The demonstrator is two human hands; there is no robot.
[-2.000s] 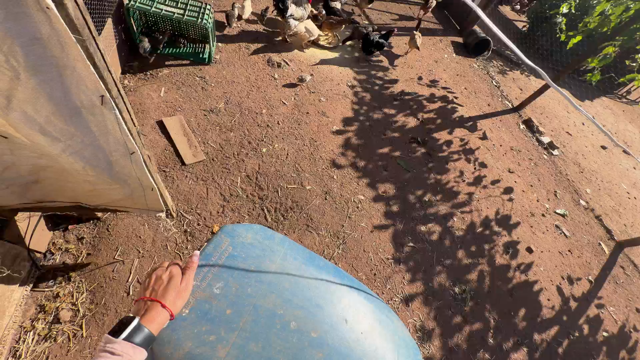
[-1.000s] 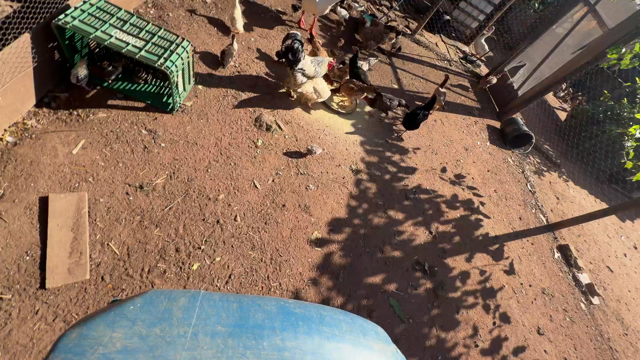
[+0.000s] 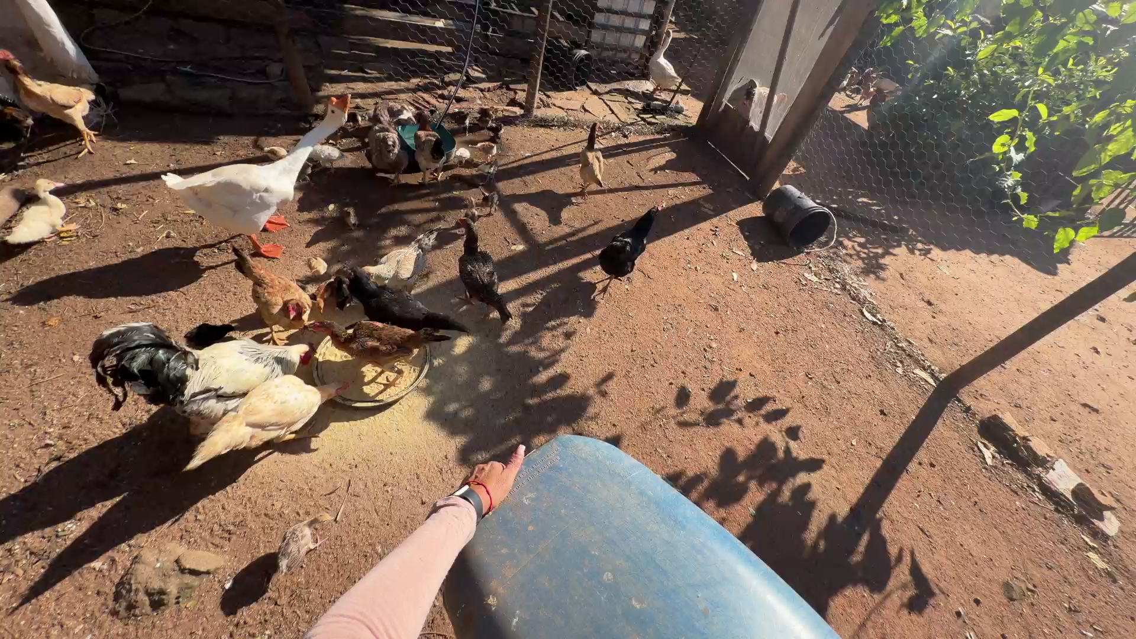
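Observation:
A large blue plastic container [image 3: 621, 550], scuffed and dusty, fills the bottom centre of the head view. My left hand [image 3: 497, 477], with a red string bracelet and a dark watch band at the wrist, rests on its far left edge with the thumb pointing forward; the fingers are partly hidden, so I cannot tell how firmly they hold. My right hand is out of view. Ahead and to the left, a round feed pan [image 3: 377, 377] holds pale yellow feed, with more spilled on the soil around it. A rooster [image 3: 204, 368] and several hens crowd the pan.
A white goose [image 3: 244, 191] stands behind the hens. A chick [image 3: 300, 541] and a stone [image 3: 155, 577] lie left of my arm. A black bucket [image 3: 799, 217] is tipped over near the wire-mesh fence [image 3: 923, 169]. Bricks [image 3: 1047, 470] edge the ground at right.
The view has swung towards the birds, which now appear larger and nearer. My left hand, out of view one second ago, shows again on the blue container's edge.

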